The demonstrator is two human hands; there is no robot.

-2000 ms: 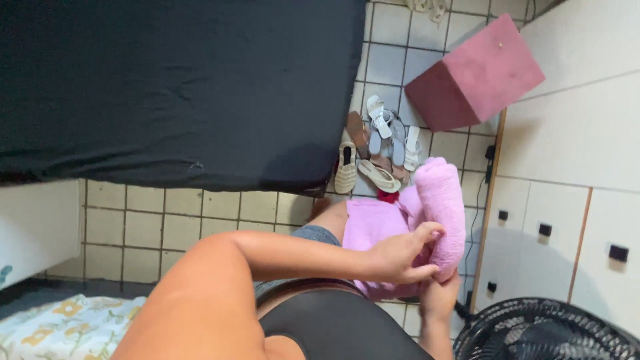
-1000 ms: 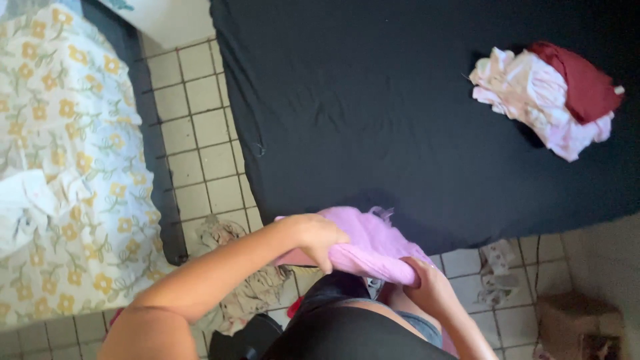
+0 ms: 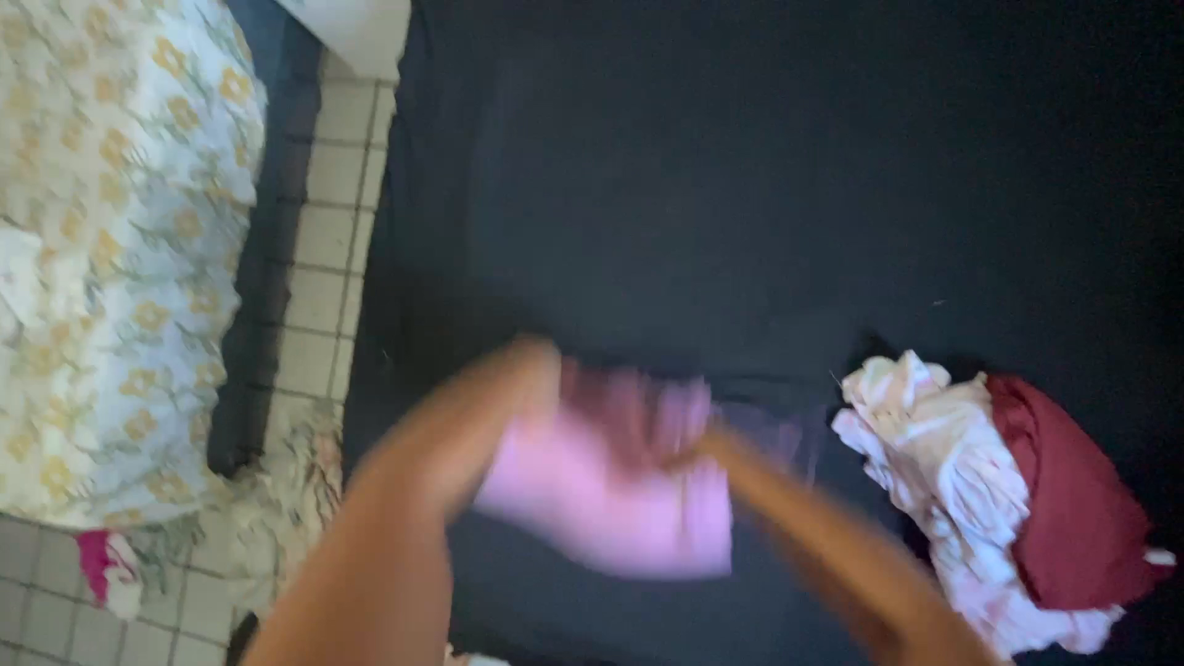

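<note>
A pink cloth (image 3: 610, 499), strongly blurred, hangs over the black sheet (image 3: 740, 203) of a bed. At the cloth's upper left edge is my left hand (image 3: 532, 375), gripping it. My right hand (image 3: 694, 450) is at the cloth's right part, also holding it; its fingers are blurred. To the right of the cloth a crumpled white and pale pink cloth (image 3: 957, 462) lies against a dark red cloth (image 3: 1073, 499) on the black sheet.
On the left stands a bed with a yellow-flowered sheet (image 3: 139, 277). A strip of tiled floor (image 3: 324, 240) runs between the beds. Crumpled fabric (image 3: 277, 499) and a magenta and white item (image 3: 111, 569) lie on the floor at the lower left.
The pink cloth, a roll two seconds ago and held near my waist one second ago, is now spread more loosely over the black bed. Both arms reach farther forward. The view has swung.
</note>
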